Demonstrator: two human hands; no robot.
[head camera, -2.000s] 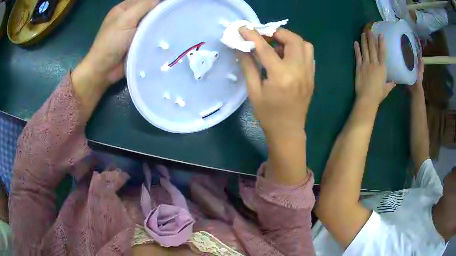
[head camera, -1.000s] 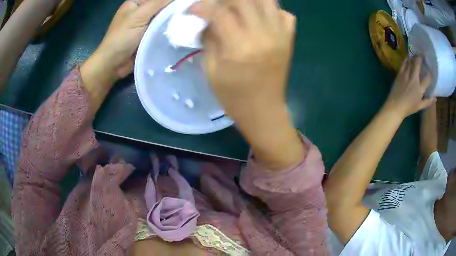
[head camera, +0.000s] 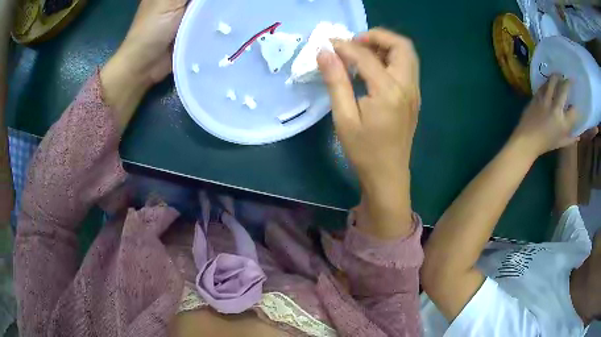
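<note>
The white inner housing (head camera: 217, 72) is tilted above the green tabletop with its closed face towards me. It shows several small white pegs, a white triangular piece (head camera: 280, 50) at the centre and red and dark lead wires (head camera: 254, 41). My left hand (head camera: 157, 39) holds the housing by its left rim; the fingertips are cut off or hidden. My right hand (head camera: 379, 92) pinches a crumpled white wiping cloth (head camera: 321, 51) between thumb and fingers, over the right part of the face beside the triangular piece.
The dark-green tabletop (head camera: 277, 181) has its near edge just in front of me. A yellow base housing (head camera: 46, 26) lies at the upper left, another yellow base (head camera: 511, 56) at the upper right. At the right, a neighbouring person's hands (head camera: 547, 115) hold a white round tub (head camera: 580, 72).
My right hand and the cloth have moved from the upper part of the face to its right side, uncovering the triangular piece. The neighbour's white part has been turned. An arm at the upper left has withdrawn.
</note>
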